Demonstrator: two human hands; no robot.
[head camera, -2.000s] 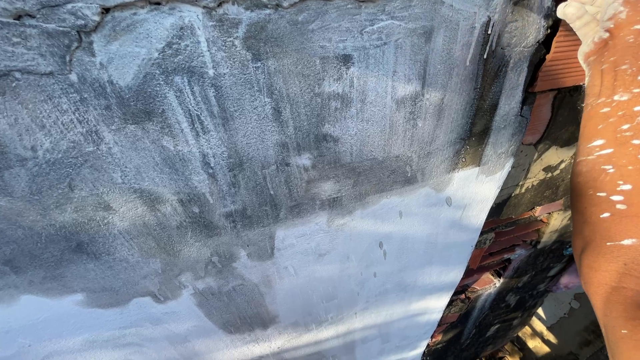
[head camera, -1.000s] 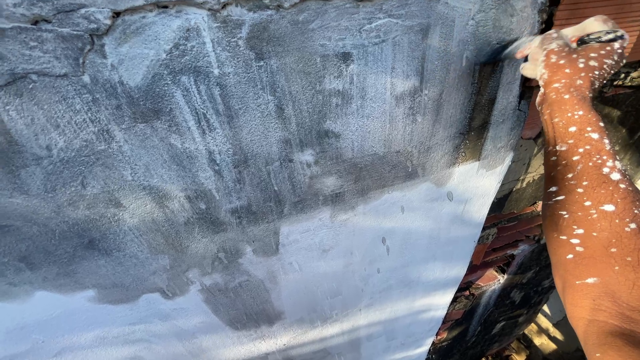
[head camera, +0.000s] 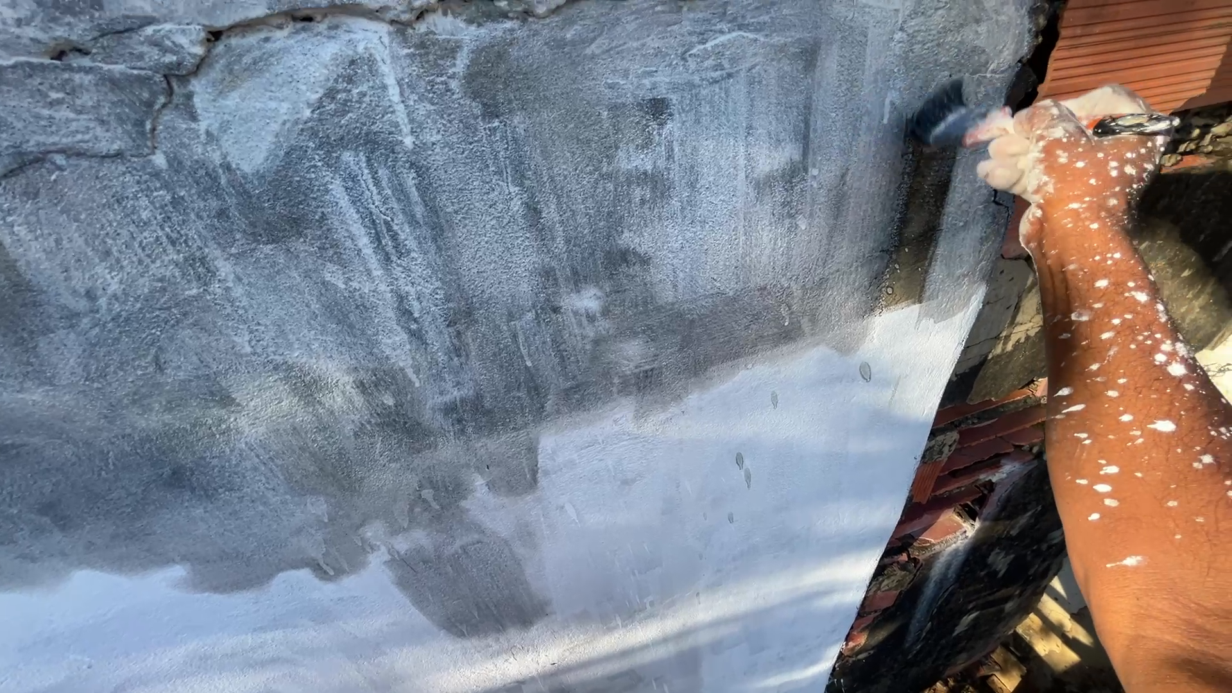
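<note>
My right hand (head camera: 1068, 144), flecked with white paint along the forearm, is closed around the handle of a paintbrush (head camera: 943, 115) at the upper right. The dark, blurred bristles meet the rough cement-plaster wall (head camera: 577, 221) near its right edge. Thin whitish streaks cover the wall's grey upper part, and a darker unpainted strip (head camera: 910, 231) runs below the brush. Lower down, the surface carries solid white paint (head camera: 693, 500) with a few small grey spots. My left hand is out of view.
Ridged red clay blocks (head camera: 1136, 48) lie beyond the wall's right edge. Broken red tile or brick pieces (head camera: 972, 452) are heaped lower down, beside a dark rounded object (head camera: 1001, 568). A crack (head camera: 289, 17) crosses the top of the wall.
My right hand and the brush have come into view at the wall's upper right edge; two seconds ago mostly the forearm showed. The brush has since shifted slightly down along the wall.
</note>
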